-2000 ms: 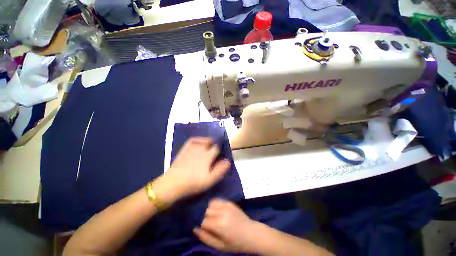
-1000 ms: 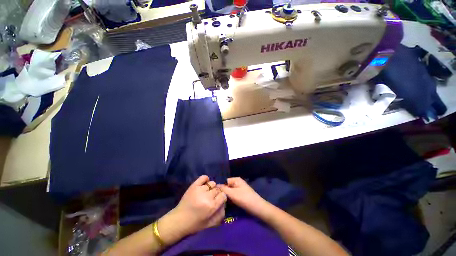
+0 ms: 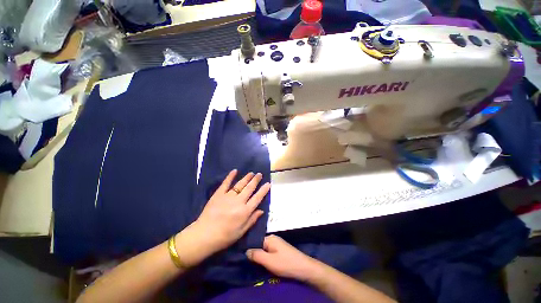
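Observation:
A narrow dark navy cloth piece [image 3: 234, 142] lies on the white table with its upper right edge at the lit needle area [image 3: 265, 137] of the HIKARI sewing machine [image 3: 379, 77]. My left hand [image 3: 234, 210] lies flat on this cloth, fingers spread and pointing at the needle. My right hand [image 3: 282, 257] pinches the cloth's lower right edge at the table's front. A large navy panel [image 3: 148, 148] with a pale slit lies flat to the left, beside the narrow piece.
Blue-handled scissors [image 3: 418, 171] and a curled white strip [image 3: 483, 157] lie right of the needle, near pale scraps. A red-capped bottle [image 3: 309, 23] stands behind the machine. White scraps [image 3: 41, 97] and plastic bags lie at left. Navy cloth heaps [image 3: 462, 254] sit below the table.
My left hand has moved from the cloth's lower end up onto its middle, now flat. My right hand stays low at the edge. The cloth's upper end extends farther up beside the needle.

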